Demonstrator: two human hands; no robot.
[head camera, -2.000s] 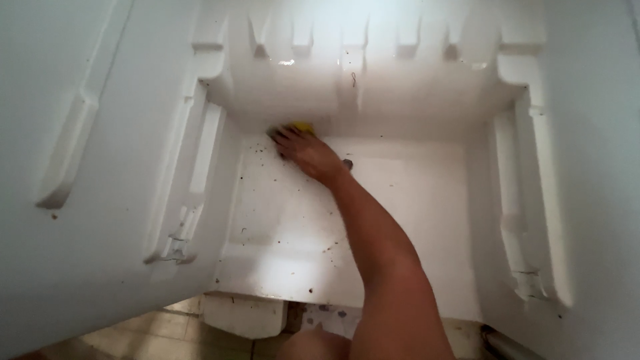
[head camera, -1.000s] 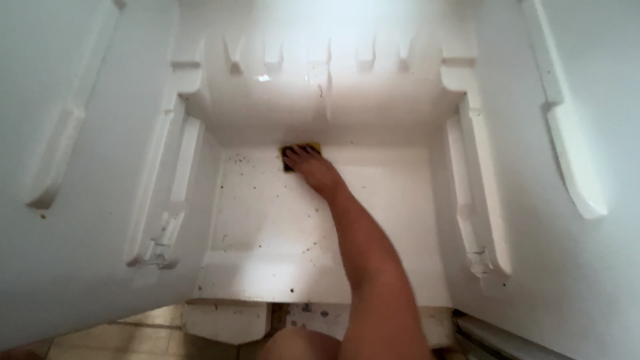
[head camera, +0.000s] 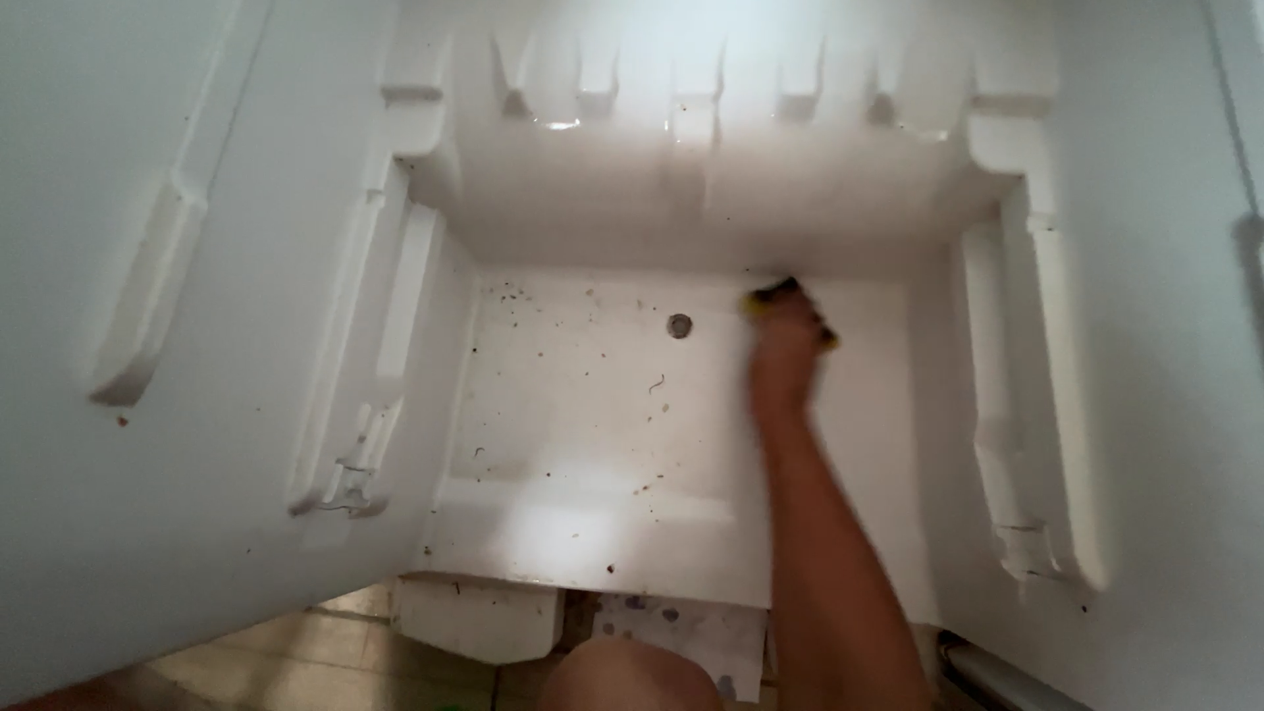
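Note:
My right hand (head camera: 787, 346) is shut on a yellow and dark sponge (head camera: 765, 298), pressed to the floor of a white plastic cabinet interior (head camera: 592, 415) that looks like a refrigerator's. Hand and sponge are blurred and lie near the back edge, right of a small round drain hole (head camera: 679, 326). The fingers hide much of the sponge. Dark and brown crumbs are scattered over the floor, mostly left of the forearm. A short thread-like bit (head camera: 657, 383) lies below the hole. My left hand is out of the frame.
Side walls with moulded rails (head camera: 405, 296) rise on both sides, and ribs (head camera: 697, 89) stand out from the back wall. Below the front edge are a white plastic piece (head camera: 479, 617), a stained sheet (head camera: 681, 627), floor tiles (head camera: 326, 652) and a bare knee (head camera: 632, 676).
My right hand has moved with the sponge from left of the drain hole to its right along the back edge. The drain hole now shows fully. The view has shifted.

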